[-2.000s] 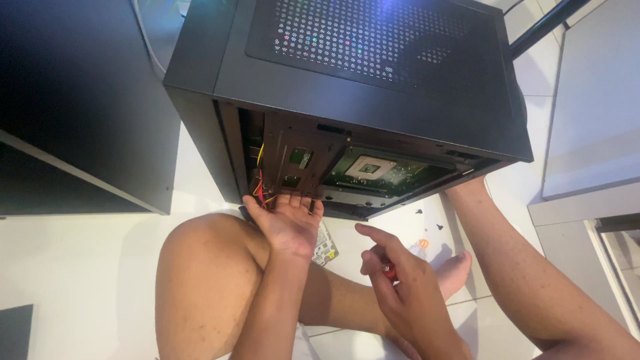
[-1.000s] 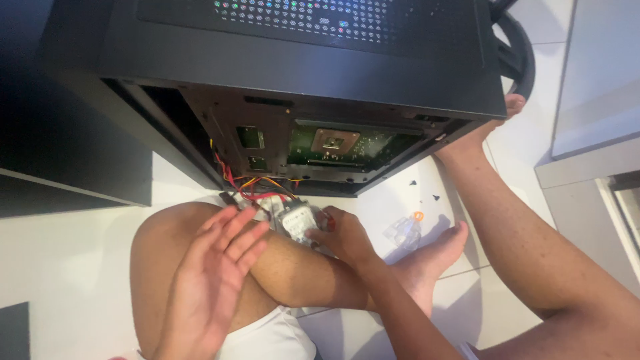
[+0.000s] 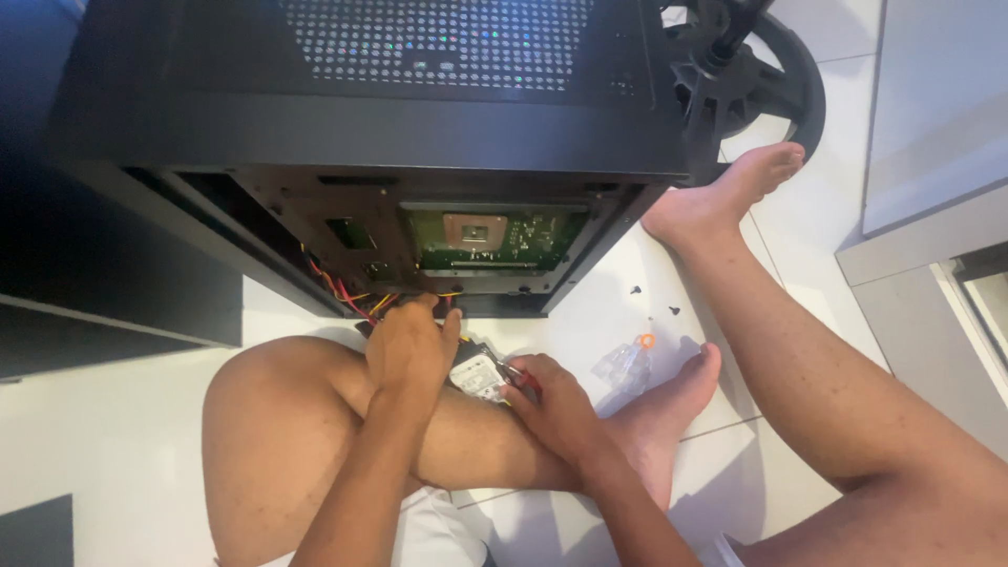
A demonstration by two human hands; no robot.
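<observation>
A black computer case (image 3: 409, 134) stands with its side uncovered, showing a tray and the back of a green motherboard (image 3: 543, 236). Red, yellow and black cables (image 3: 340, 293) come out at its lower edge. My left hand (image 3: 413, 342) reaches in among these cables; its fingertips are partly hidden, so its grip cannot be made out. A hard drive (image 3: 477, 376) with a white label lies by my shin, just below the case. My right hand (image 3: 555, 402) is at the drive's right side, shut on a red-handled tool (image 3: 526, 381) whose metal tip reaches the drive.
Black screws (image 3: 636, 290) and a clear plastic bag or bottle with an orange ring (image 3: 647, 341) lie on the tiled floor between my legs. A black round stand base (image 3: 776, 87) is behind my right foot. Dark furniture (image 3: 118, 276) stands at left.
My left hand has moved from in front of my knee up to the cables. My right hand stays by the drive, which was not plainly visible between my hands two seconds ago.
</observation>
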